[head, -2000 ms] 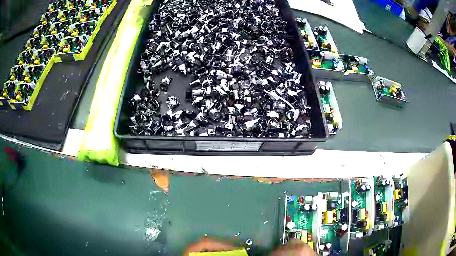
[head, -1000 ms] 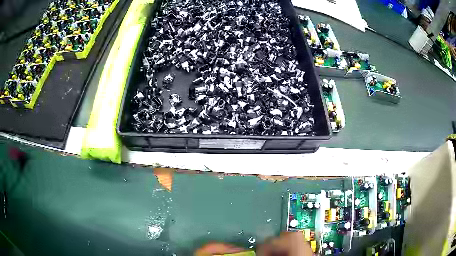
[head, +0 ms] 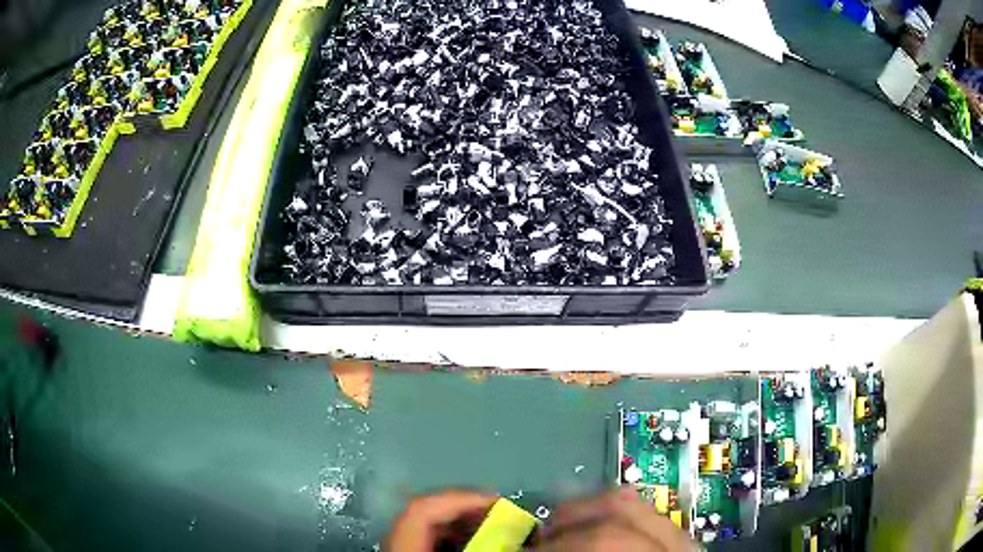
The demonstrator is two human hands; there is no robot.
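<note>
My left hand (head: 437,520) is at the bottom edge, partly cut off, closed around a yellow-green taped piece (head: 502,528). The piece shows as a short bright strip, tilted; the rest of it is hidden by the hand and the frame edge. My right hand (head: 620,523) is just right of it, blurred and cut off by the bottom edge; its fingertips are near the strip, and whether they grip it is unclear. Untaped power supply boards (head: 722,458) in silver brackets stand in a row right of my right hand.
A black parts tray (head: 356,304) holds small black-and-silver parts. A yellow-green bundle (head: 224,248) lies along its left side. Taped units (head: 119,86) stand in rows at far left. More untaped units (head: 706,124) lie right of the tray. A cream box (head: 932,431) is at the right edge.
Both hands have come further into view. The yellow-green strip now stands out at a steeper tilt between them. The loose unit right of the tray has shifted left and up.
</note>
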